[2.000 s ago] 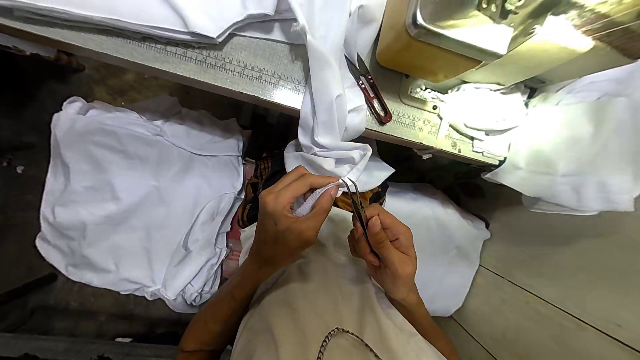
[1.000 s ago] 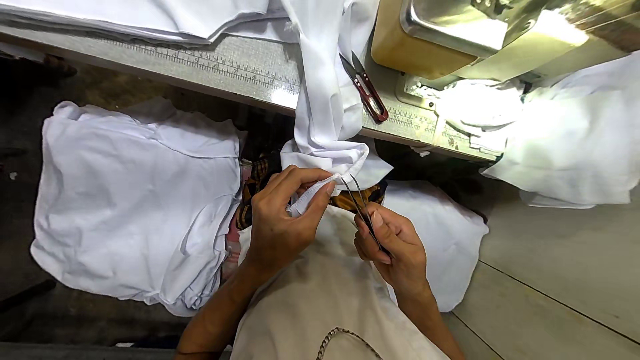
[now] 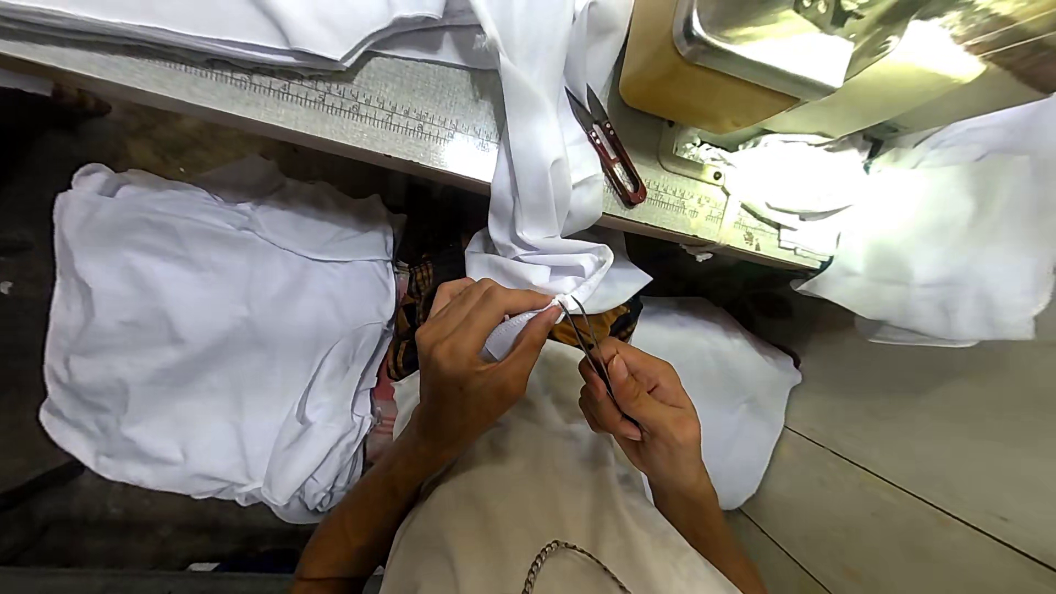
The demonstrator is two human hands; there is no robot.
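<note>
My left hand (image 3: 483, 355) pinches the edge of a white fabric piece (image 3: 540, 190) between thumb and fingers. That fabric hangs down over the front edge of the sewing table. Metal tweezers (image 3: 596, 355) are held in my right hand (image 3: 648, 404), their two tips apart and at the pinched fabric edge, close to my left fingertips. Whether the tips touch a thread cannot be made out. Thread snips with dark red handles (image 3: 613, 157) lie on the table just right of the hanging fabric.
A sewing machine (image 3: 709, 74) stands at the upper right, white cloth (image 3: 949, 239) draping beside it. Stacked white fabric (image 3: 206, 29) lies on the ruler-marked table edge (image 3: 330, 103). More white garments (image 3: 214, 330) are piled at the left; another white cloth (image 3: 718, 388) lies at lower right.
The tweezers' tips stand a little farther apart than two seconds ago. Both hands have stayed at the same fabric edge.
</note>
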